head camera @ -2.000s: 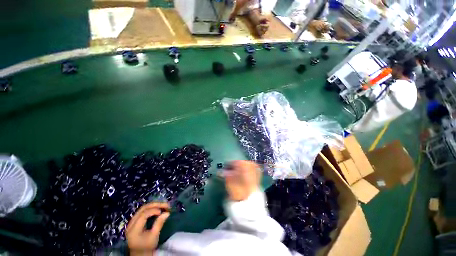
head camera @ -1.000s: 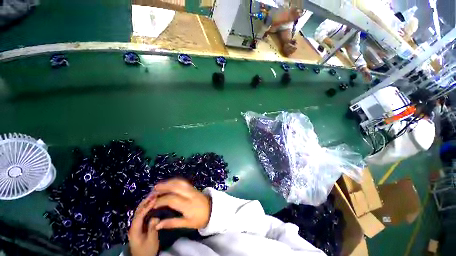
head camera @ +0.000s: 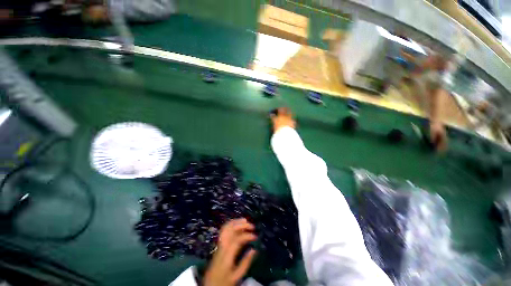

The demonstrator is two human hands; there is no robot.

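A heap of small glossy black parts [head camera: 196,204] lies on the green surface. My left hand [head camera: 232,248] is at the heap's near edge, fingers curved and apart, with nothing seen in it. My right hand [head camera: 283,118] is stretched far across the green surface, close to the row near the far edge. A small dark part [head camera: 274,113] shows at its fingertips, blurred and partly hidden by them.
A white fan [head camera: 131,149] stands left of the heap. A clear bag [head camera: 420,223] with dark parts is at right. Wired round pieces [head camera: 315,97] line the far edge, with black parts [head camera: 350,123] nearer. Another person's arm [head camera: 436,111] reaches in at upper right. A black cable loops at left.
My hands were together around a dark piece over the heap. They have parted, and my right hand has reached out to the far side. The view has swung left.
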